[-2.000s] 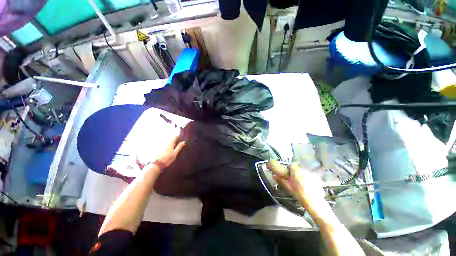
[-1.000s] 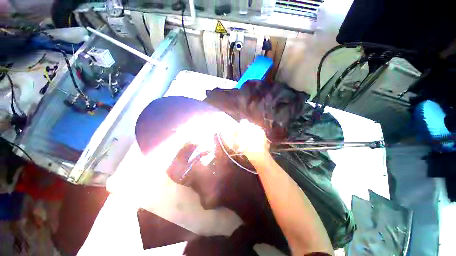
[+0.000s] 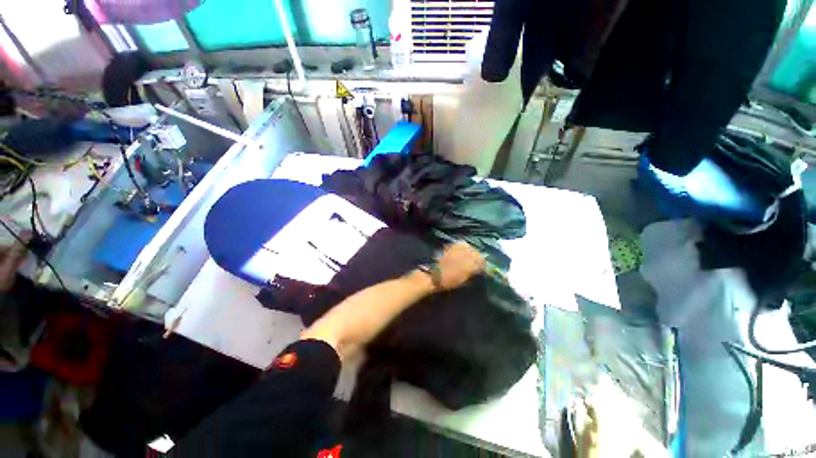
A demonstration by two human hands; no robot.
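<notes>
The black garment lies over the padded form, whose dark blue rounded end shows bare at left in the head view. More of its cloth is bunched behind the form. My left hand is on the garment near its middle, fingers bunched and blurred; whether it pinches the cloth I cannot tell. At the bottom edge, over the dark grey rest mat, a blurred, washed-out pale and tan shape shows, cut off by the frame. It may be the iron with my right hand at it; I cannot tell them apart.
The white table top extends under the form. A bright blue block stands behind it. Dark garments hang at upper right, above a blue pad. A grey-framed machine stands at left. Black and pale hoses lie at far right.
The iron and its cords, over the form with a hand one second ago, are gone from the garment. My left hand now lies on the cloth. The view has shifted, and the glare over the form is less.
</notes>
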